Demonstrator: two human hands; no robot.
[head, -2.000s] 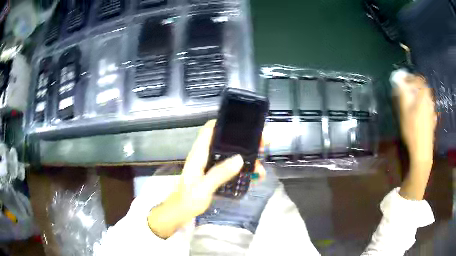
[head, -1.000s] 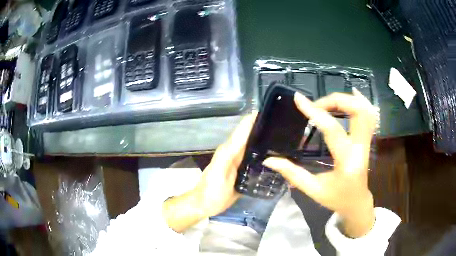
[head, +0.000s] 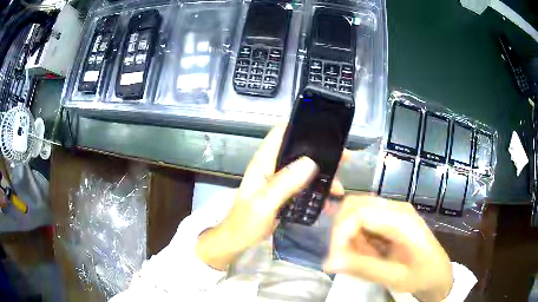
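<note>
A black keypad phone is held upright above the lap, screen towards me. My left hand grips its lower left side, with the thumb across the front between screen and keys. My right hand is just right of the phone's lower end, blurred, with curled fingers; I cannot tell if it holds anything. The phone tray lies behind, with phones front side up at right, phones back side up at left and an unoccupied pocket between. The lens tray at right holds several black-framed display lenses.
A white wiping cloth lies at the right bench edge. A loose phone is at the upper right. A small white fan stands at left. Shiny clear film waste is heaped low at left. The bench's pale edge runs below the phone tray.
The right hand first came from the far right to the phone's screen, then moved down beside its lower end. The left hand keeps the phone. The view has shifted, and the cloth lies released.
</note>
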